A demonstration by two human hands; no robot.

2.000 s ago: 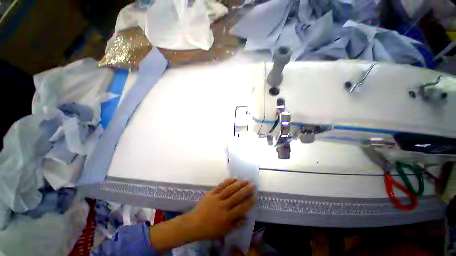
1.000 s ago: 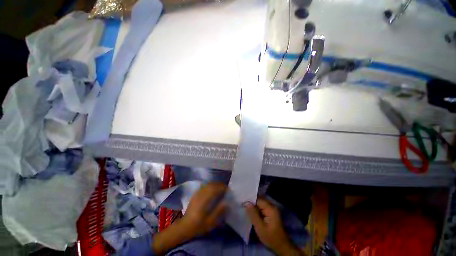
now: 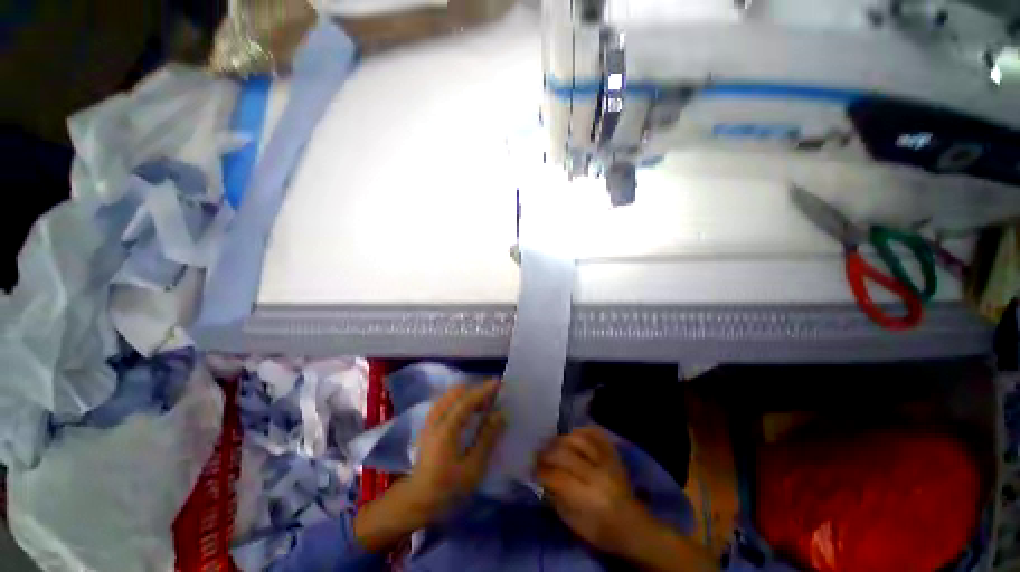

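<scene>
A pale blue fabric strip runs from the brightly lit needle area of the white sewing machine over the table's front edge and down to the lap. My left hand lies on the strip's left side near its lower end, slightly blurred. My right hand pinches the strip's lower right edge with bent fingers. The presser foot and needle are lost in glare. The strip's lowest end is partly hidden by the hands.
Another blue strip lies along the table's left end. Crumpled white pieces heap at the left. Red-and-green-handled scissors lie right. A red scrap basket stands below left, a red bundle below right. A measuring strip lines the front edge.
Two seconds ago my left hand lay on the strip at the table edge. Now both hands are below the edge at the strip's lower end. The camera view has also shifted.
</scene>
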